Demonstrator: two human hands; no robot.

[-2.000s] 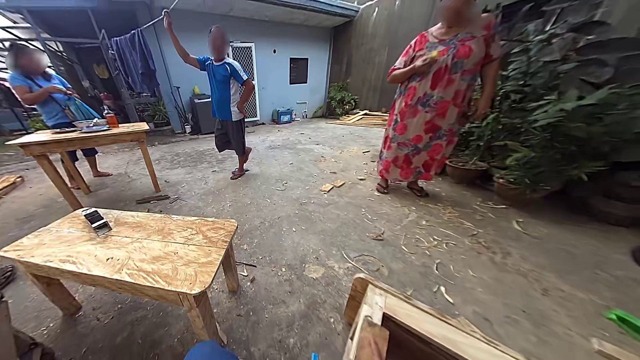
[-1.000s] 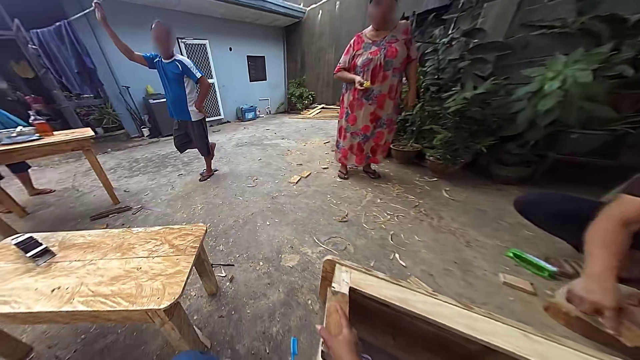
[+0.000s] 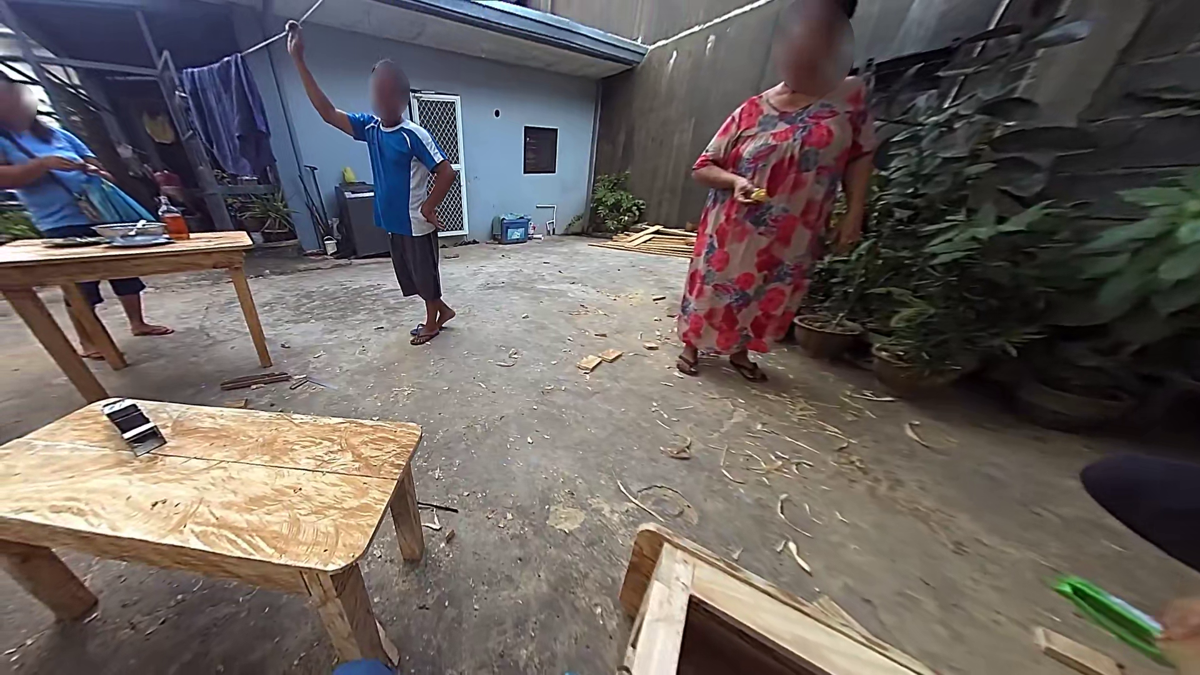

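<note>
Neither my left hand nor my right hand is in view. At the bottom stands a wooden piece with a frame and a dark hollow inside (image 3: pixel 661 609), cut off by the lower edge. To the left is a low wooden table (image 3: pixel 281 469) with rounded corners and streaked grain. A dark and silver device (image 3: pixel 136 427) lies on its top. At the lower right edge, a co-worker's hand (image 3: pixel 1183 633) is at a green object (image 3: pixel 1106 614), whose kind I cannot tell.
A small wood block (image 3: pixel 1073 649) lies by the green object. Wood shavings and offcuts (image 3: pixel 600 360) litter the concrete. Another wooden table (image 3: pixel 122 251) bears dishes and a bottle. Three people stand farther back. Potted plants (image 3: pixel 825 333) line the right wall; boards (image 3: pixel 647 240) lie behind.
A hand seen at the wooden frame one second ago is out of view. The co-worker's hand, earlier on a piece of wood at the right, is now at the green object.
</note>
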